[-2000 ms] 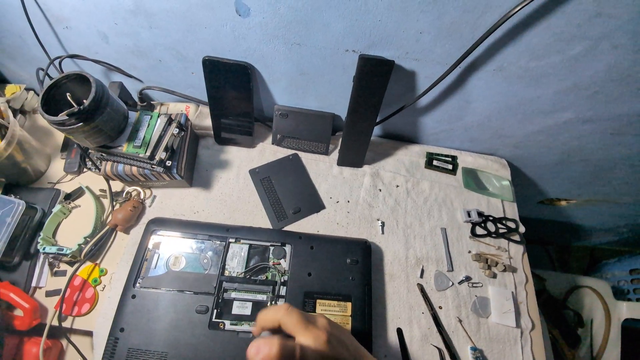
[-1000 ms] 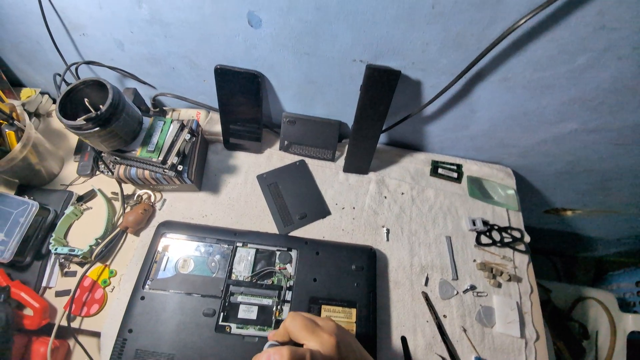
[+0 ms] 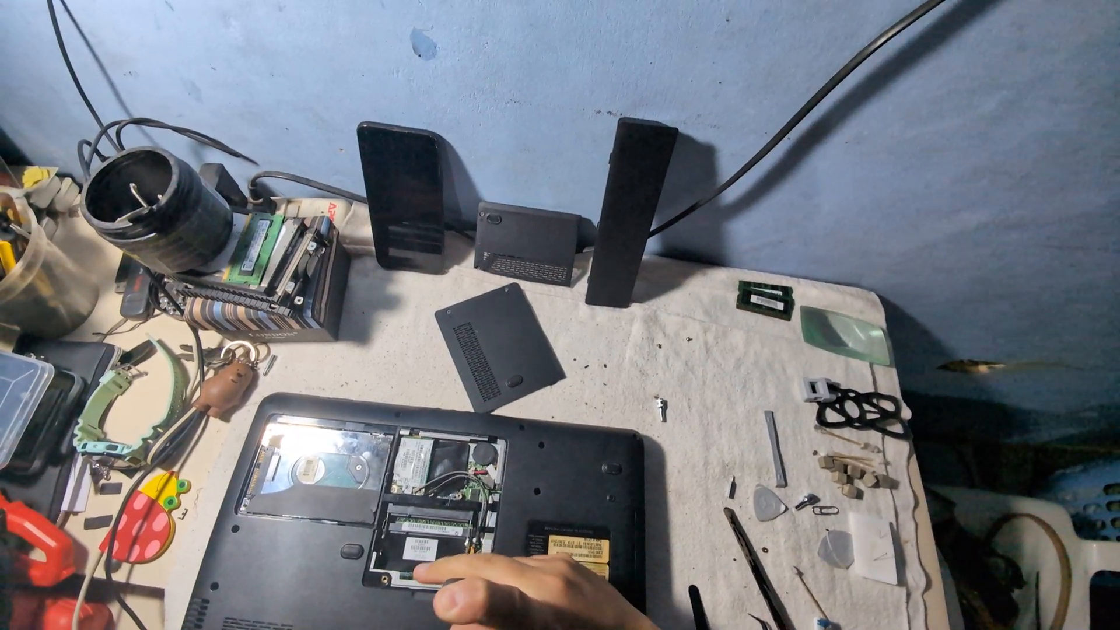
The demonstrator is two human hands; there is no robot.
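Note:
An upside-down black laptop (image 3: 289, 560) lies at the bottom centre with its bays uncovered, showing a hard drive (image 3: 328, 464) and, right of it, a wireless card (image 3: 420, 464) with thin wires. My right hand (image 3: 525, 591) reaches in from the lower right, its index fingertip at the lower edge of the memory bay (image 3: 420, 547). The thumb is beside that finger; whether something small is held between or under them is hidden. Beyond the laptop, a black cover panel (image 3: 499, 346) lies flat and a smaller cover (image 3: 528, 245) leans on the wall. My left hand is out of view.
A phone (image 3: 402, 197) and a laptop battery (image 3: 632, 214) stand against the wall. Memory modules (image 3: 765, 300), tweezers (image 3: 757, 569), a metal strip (image 3: 775, 448), picks (image 3: 770, 503) and screws (image 3: 661, 409) lie at right. A box (image 3: 262, 319), a black jar (image 3: 157, 210) and a green watch strap (image 3: 105, 402) are at left.
The index finger is now extended to the lower edge of the memory bay; a second ago the hand was lower with fingers curled. The laptop's bays look unchanged.

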